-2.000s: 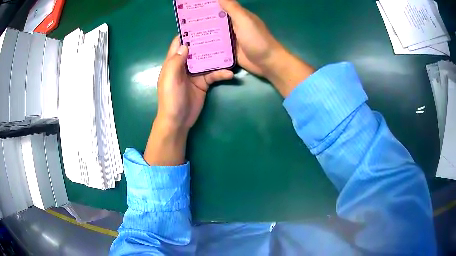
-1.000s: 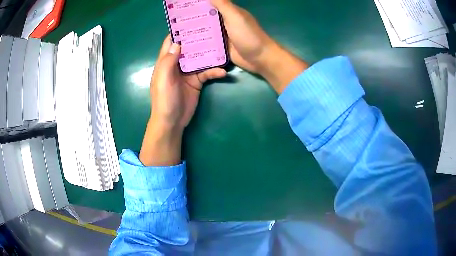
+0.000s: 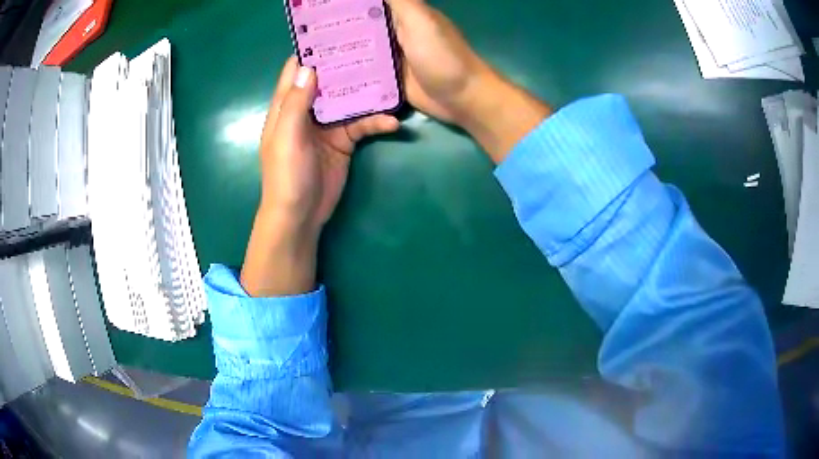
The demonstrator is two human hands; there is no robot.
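Observation:
A smartphone (image 3: 346,58) with a lit pink-white screen showing a list is at the top centre, its upper end cut off by the frame's edge. My left hand (image 3: 305,148) holds it from the left and below, with the thumb on its left edge and fingers under its lower end. My right hand (image 3: 440,67) is at the phone's right edge; its fingertips are hidden or cut off at the top, and I cannot tell if they grip it. Both hands are bare, above the green mat (image 3: 458,269).
White card pieces (image 3: 144,197) stand in a stack at the left, beside white boxes (image 3: 40,143). An orange-red item (image 3: 85,36) lies at the top left. Printed leaflets (image 3: 741,36) and more white sheets (image 3: 804,197) lie at the right, near two tiny white marks (image 3: 752,180).
The phone and both hands have moved left and slightly up in the picture. The stacks at the left have also shifted a little left in view. The grip looks the same.

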